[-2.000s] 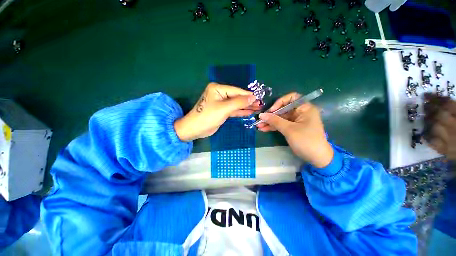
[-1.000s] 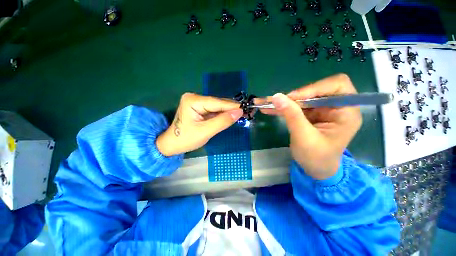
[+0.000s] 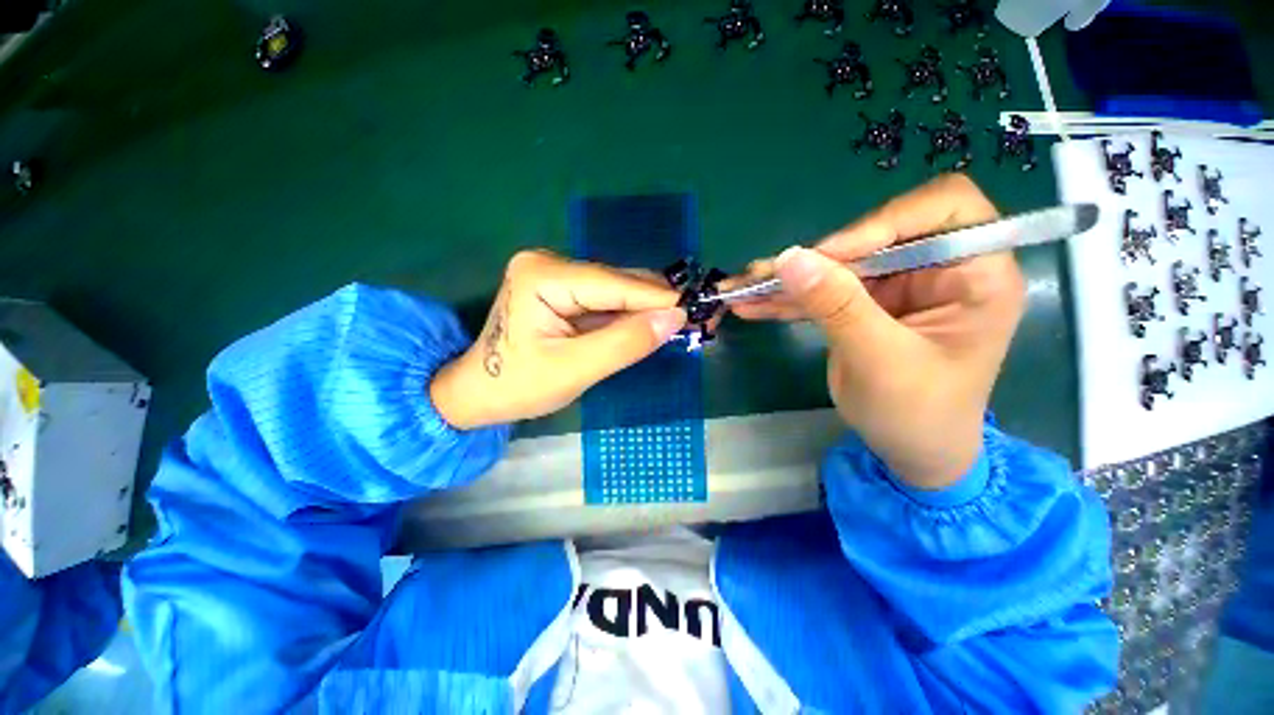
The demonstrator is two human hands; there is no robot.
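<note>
A small black spider-like part (image 3: 694, 291) is held above the blue work strip (image 3: 646, 461). My left hand (image 3: 559, 335) is bare and pinches the part between thumb and fingers from the left. My right hand (image 3: 915, 328) is bare and holds silver tweezers (image 3: 964, 246), their tips on the part and their blunt end pointing right. Whether a round housing is joined to the part cannot be told, as fingers cover some of it. The strip's dark far end shows beyond my hands and its dotted near end lies over the bench's pale front edge.
Rows of spider-like parts (image 3: 924, 73) lie on the green mat (image 3: 349, 182) at the far side. A white sheet (image 3: 1104, 405) with more parts is at right, above a blister tray (image 3: 1174, 559). A dark blue tray (image 3: 1160, 63) is upper right, a white box (image 3: 70, 447) at left.
My right hand has turned and moved in, bringing the tweezer tips onto the part, now held lower and looking darker. The other person's hand over the white sheet is gone.
</note>
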